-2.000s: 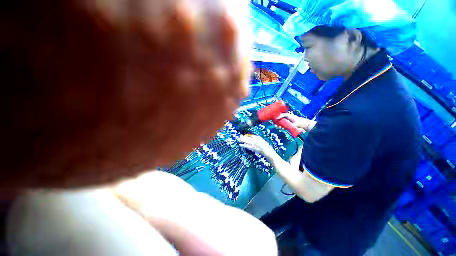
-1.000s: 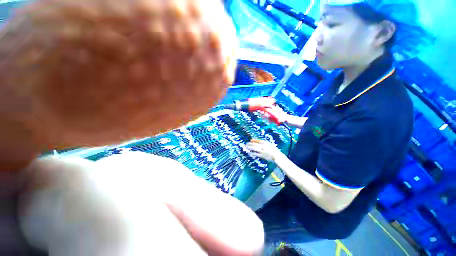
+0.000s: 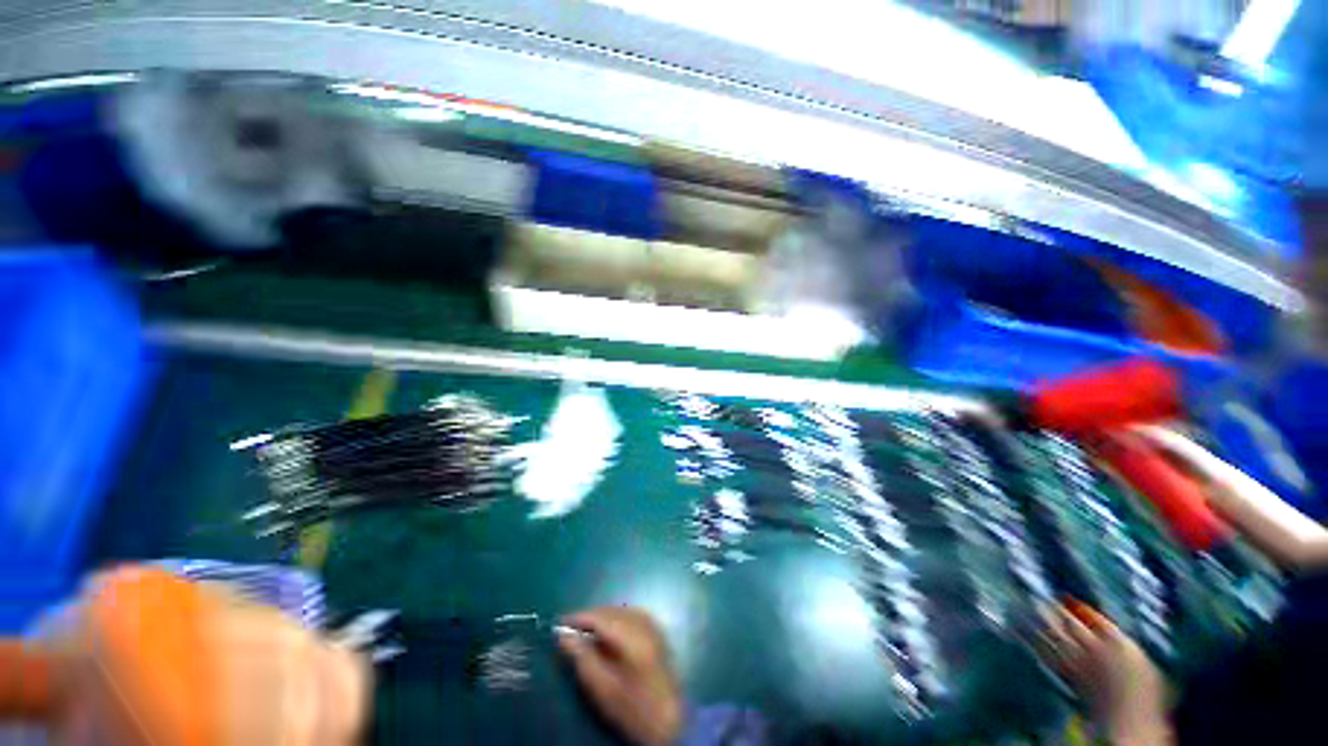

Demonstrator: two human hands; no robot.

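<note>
The view is blurred. My left hand (image 3: 219, 663), with orange finger cots, is large at the bottom left and cut off by the edge. My right hand (image 3: 626, 673) is at the bottom centre, fingers curled, with a small pale speck at the fingertips. Whether either hand holds anything cannot be told. A bundle of black leads (image 3: 386, 464) with pale ends lies on the green mat (image 3: 452, 568). A pile of white sleeves (image 3: 572, 452) lies right of it. A few small pale pieces (image 3: 506, 653) lie between my hands.
Rows of sleeved leads (image 3: 874, 539) cover the mat's right side. A coworker's hand (image 3: 1114, 670) is over them; the other holds a red heat gun (image 3: 1114, 401). A cream tray (image 3: 641, 284), a fan-like round housing (image 3: 240, 153) and an overhead shelf (image 3: 699, 102) are behind. A blue bin (image 3: 58, 408) is left.
The view has swung from the coworker to the bench in front of me. The large blurred hand near the lens is gone from there; both my hands now show low over the mat.
</note>
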